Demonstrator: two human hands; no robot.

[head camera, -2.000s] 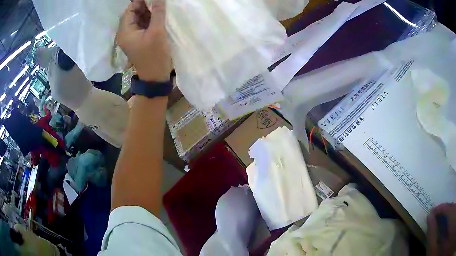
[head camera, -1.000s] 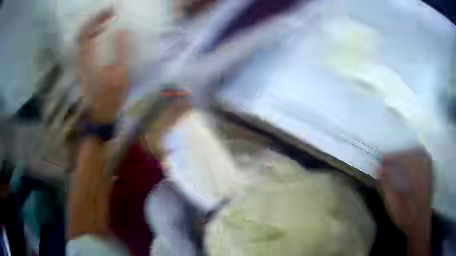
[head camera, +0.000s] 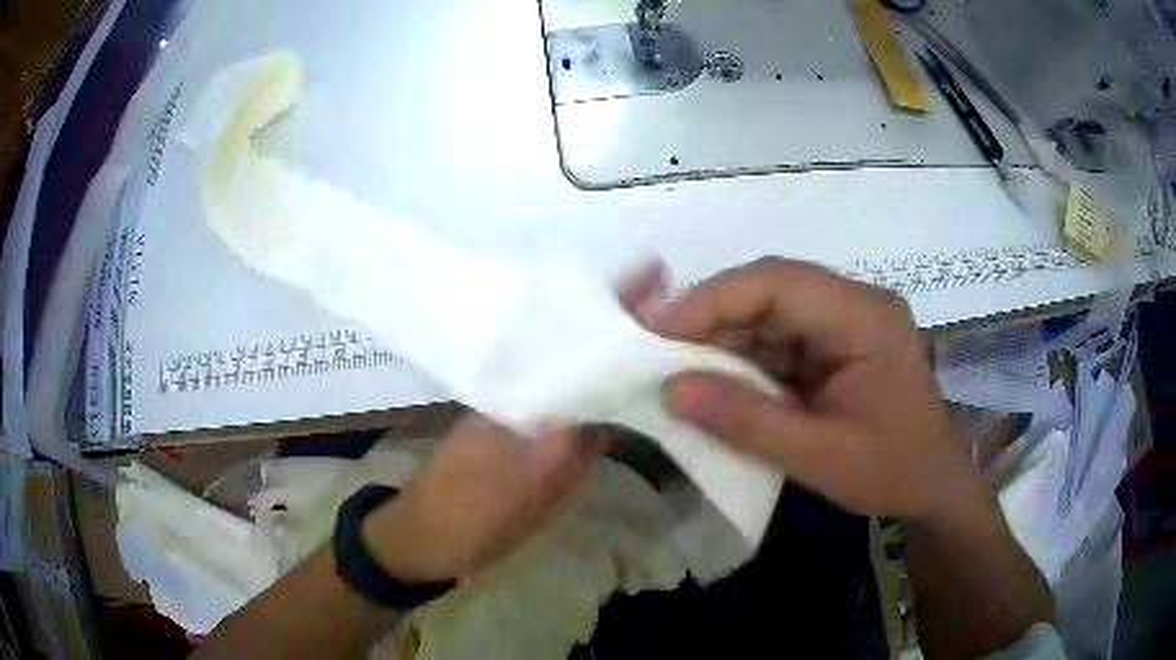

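Observation:
A long white fabric strip [head camera: 387,271] lies across the table from upper left, its far end curled and yellowish, and its near end is in my hands at the front table edge. My left hand [head camera: 484,496], with a dark wristband, grips its lower edge. My right hand [head camera: 825,387] pinches the near end between thumb and fingers. Both hands are slightly blurred. A crumpled cream garment piece [head camera: 529,593] lies below the table edge, partly hidden by my left arm.
The sewing machine plate [head camera: 619,129] and presser foot are at the top. A yellow-orange ruler [head camera: 890,58], dark tweezers or snips [head camera: 965,106] and a yellow tag [head camera: 1090,222] lie at right. Ruler marks [head camera: 277,361] line the front edge. Printed sheets [head camera: 114,322] are at left.
The view has swung right to the machine table. My left hand has come down from the raised white fabric at upper left, and both hands now hold the strip.

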